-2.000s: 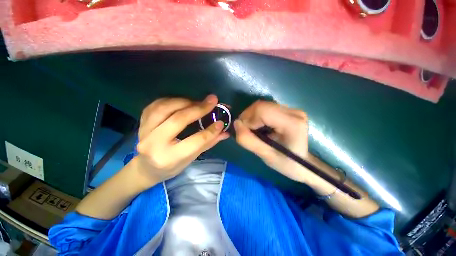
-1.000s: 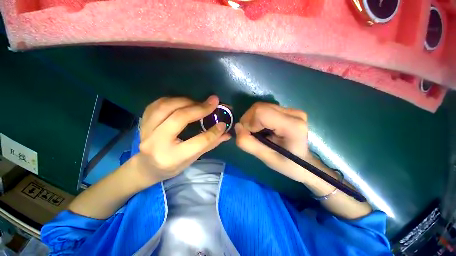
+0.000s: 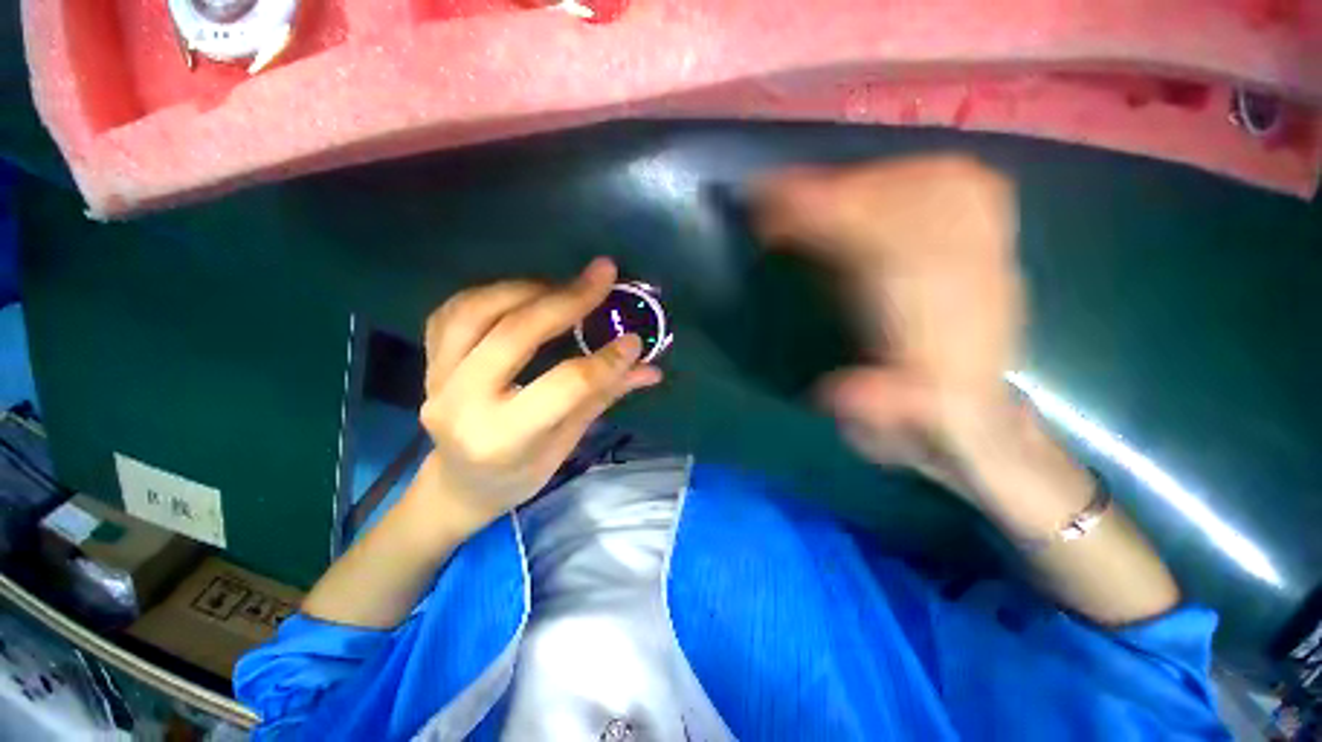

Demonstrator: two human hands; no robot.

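My left hand (image 3: 500, 380) holds a round smartwatch unit (image 3: 626, 322) by its rim between thumb and fingers, above the bench. The watch has a silver rim and a dark face lit with small purple and green marks; a fingertip covers its lower part. My right hand (image 3: 928, 290) is to the right of the watch and apart from it, strongly blurred, with thumb and fingers spread. A dark smear shows near its fingertips; I cannot tell whether it still has the black pen-like tool.
A pink-red foam tray (image 3: 479, 109) spans the far side, with a pale, silver watch case (image 3: 239, 26) in a left pocket. Another tray's edge shows beneath at right. The dark green bench (image 3: 754, 420) carries a white label (image 3: 170, 497) at left. Cardboard boxes (image 3: 218, 612) stand lower left.
My right hand has moved away from the watch, up and to the right, and opened out. The black tool no longer shows clearly. The view has shifted; my left hand keeps its hold.
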